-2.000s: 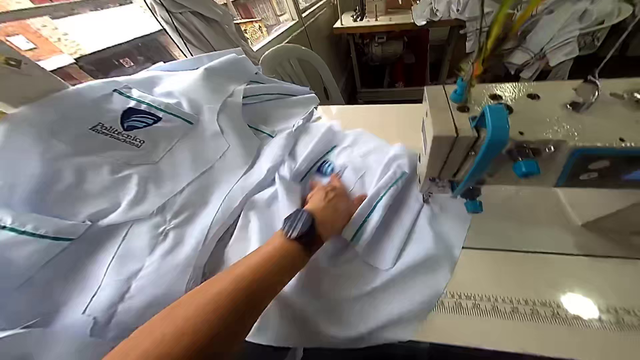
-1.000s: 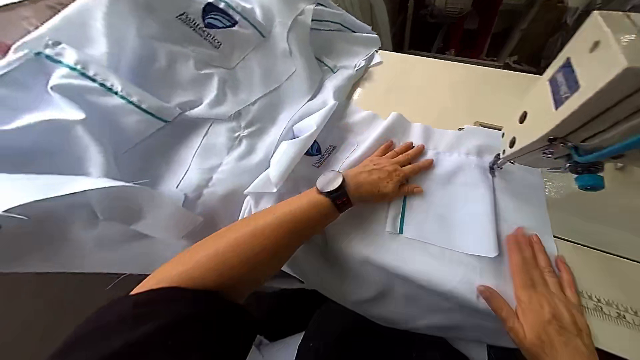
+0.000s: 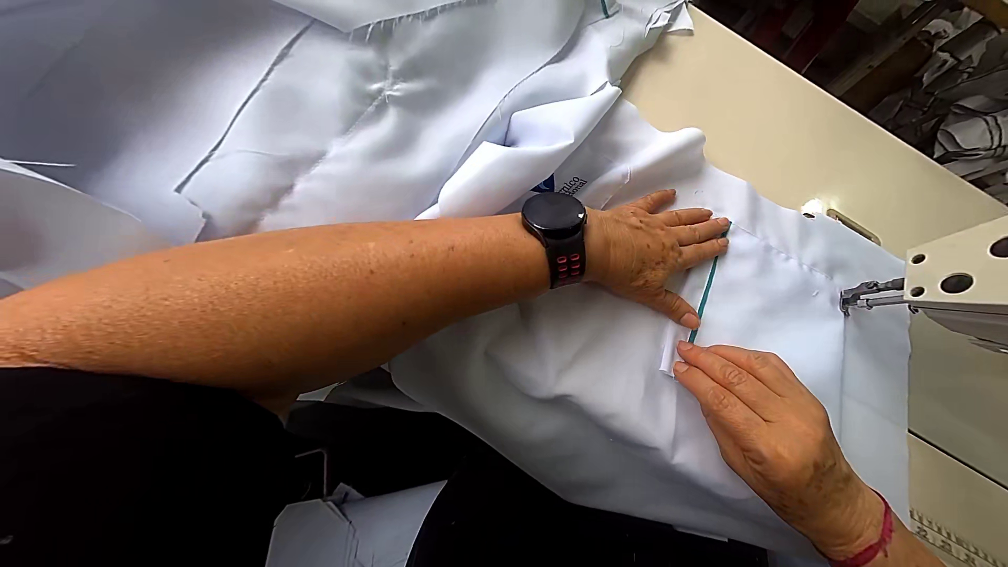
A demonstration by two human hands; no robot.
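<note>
A white fabric pocket piece [image 3: 776, 315] with a green trim strip [image 3: 709, 287] lies on a larger white garment panel [image 3: 583, 394]. The sewing machine's needle and presser foot [image 3: 846, 301] stand at the pocket's right edge. My left hand [image 3: 650, 248], with a black watch at its wrist, is spread flat on the cloth, fingertips and thumb at the trim. Just below, my right hand [image 3: 768, 429] pinches the pocket's edge by the trim's lower end between thumb and fingers. Part of a printed or embroidered logo [image 3: 563, 185] shows beside the left wrist.
More white garment cloth [image 3: 315, 118] covers the left and upper left. The cream sewing table [image 3: 756, 110] extends behind the panel, its edge running down to the right. The machine head [image 3: 961, 276] stands at right, with a measuring scale [image 3: 945, 543] on the table below.
My right hand has moved left from flat on the panel to the pocket's trimmed edge, where its fingers have closed. My left hand stays spread on the cloth. The view has shifted.
</note>
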